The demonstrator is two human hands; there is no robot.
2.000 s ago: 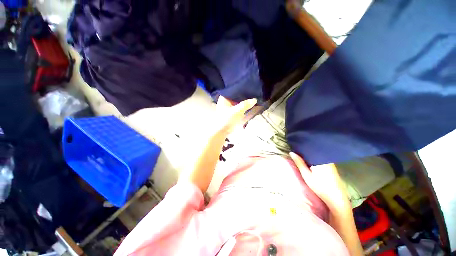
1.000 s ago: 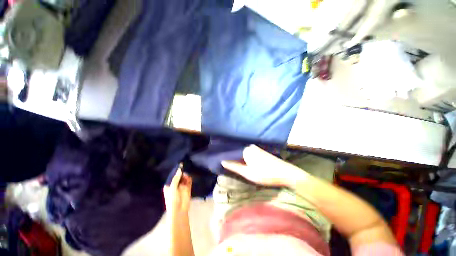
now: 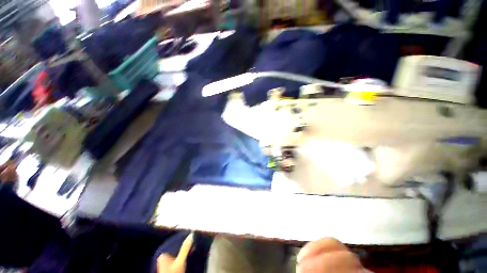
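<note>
Navy garment pieces (image 3: 155, 152) lie on the table left of the cream sewing machine (image 3: 411, 125). A brighter blue part of the cloth (image 3: 232, 162) reaches the needle area, beside a small yellow-green spot. My left hand (image 3: 176, 260) is at the bottom edge, cut off and blurred, with a finger and thumb against dark navy cloth below the table edge. My right hand (image 3: 328, 258) is also cut off at the bottom edge, just below the white table edge (image 3: 299, 216). What either hand holds is hidden.
A white control panel (image 3: 438, 77) stands on the machine. A white lamp arm (image 3: 229, 85) reaches over the cloth. White scraps (image 3: 342, 162) lie right of the needle. A teal basket (image 3: 136, 66) is at the back left. Another person's hand (image 3: 8, 173) shows at the left edge.
The view has lifted from my lap to the table and machine. The blue cloth no longer hangs over the front table edge. Both hands are now lower in the picture and mostly cut off.
</note>
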